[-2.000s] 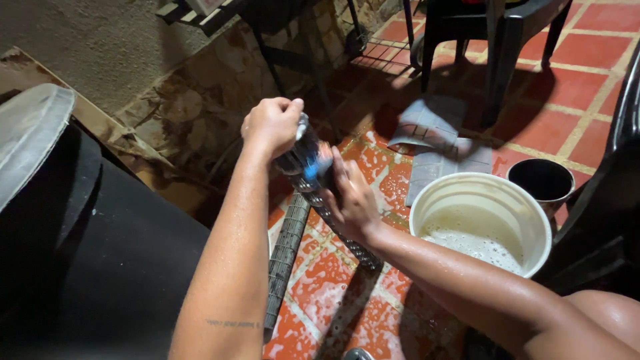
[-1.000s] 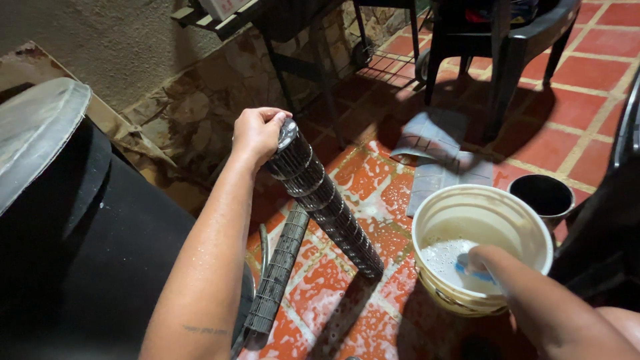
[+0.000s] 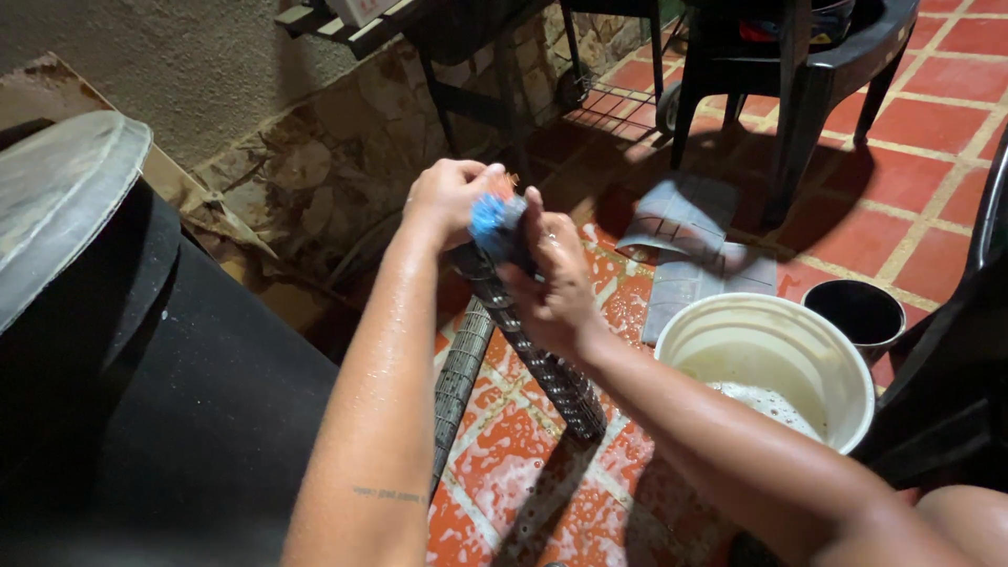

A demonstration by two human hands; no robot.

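Observation:
A dark cylindrical metal grille tube [image 3: 543,362] stands tilted on the wet floor. My left hand [image 3: 445,201] grips its upper end, with the fingertips partly hidden. My right hand [image 3: 555,287] holds a blue and orange scrubbing pad [image 3: 496,216] against the tube near the top, close to the left hand. A second, similar grille tube [image 3: 461,378] lies behind and to the left of the first. To the right, a white plastic bucket [image 3: 669,335] contains cloudy, foamy water [image 3: 768,405].
Soapy foam covers the red floor tiles [image 3: 512,488]. A large black lidded bin [image 3: 197,378] stands at left. Beyond the bucket are a dark round container [image 3: 854,315], flattened printed sheets [image 3: 685,228] and a black plastic chair [image 3: 819,87]. A stone-clad wall [image 3: 307,150] runs behind.
My right hand was down in the bucket with the blue pad one second ago; now it is up at the tube's top with the pad. My left hand has stayed at the tube's upper end.

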